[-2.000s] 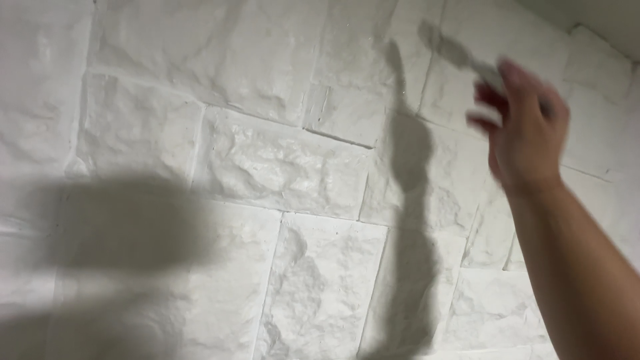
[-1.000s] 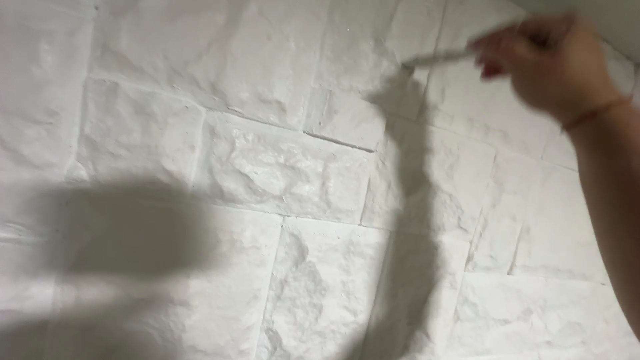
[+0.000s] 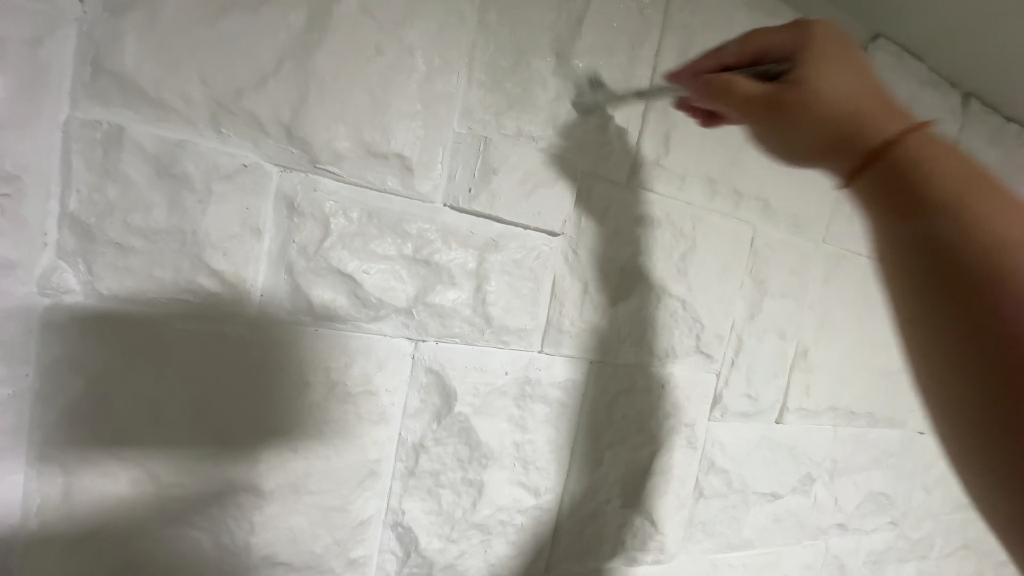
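My right hand (image 3: 788, 92), at the upper right, grips the thin handle of a small paintbrush (image 3: 596, 98). The brush points left, with its blurred bristle end at or very near the white stone-textured wall (image 3: 416, 256); whether it touches is hard to tell. A thin reddish band (image 3: 888, 152) circles my right wrist. The wall's blocks have rough faces, and some parts shine as if wet. My left hand does not show.
Dark shadows of the arm and brush fall down the middle of the wall, and another broad shadow lies at the lower left. At the upper right the blocks end against a plain grey-green surface (image 3: 960, 36).
Two seconds ago my right hand was blurred, with the brush slanting up to the left. The brush now lies nearly level, its tip lower on the wall.
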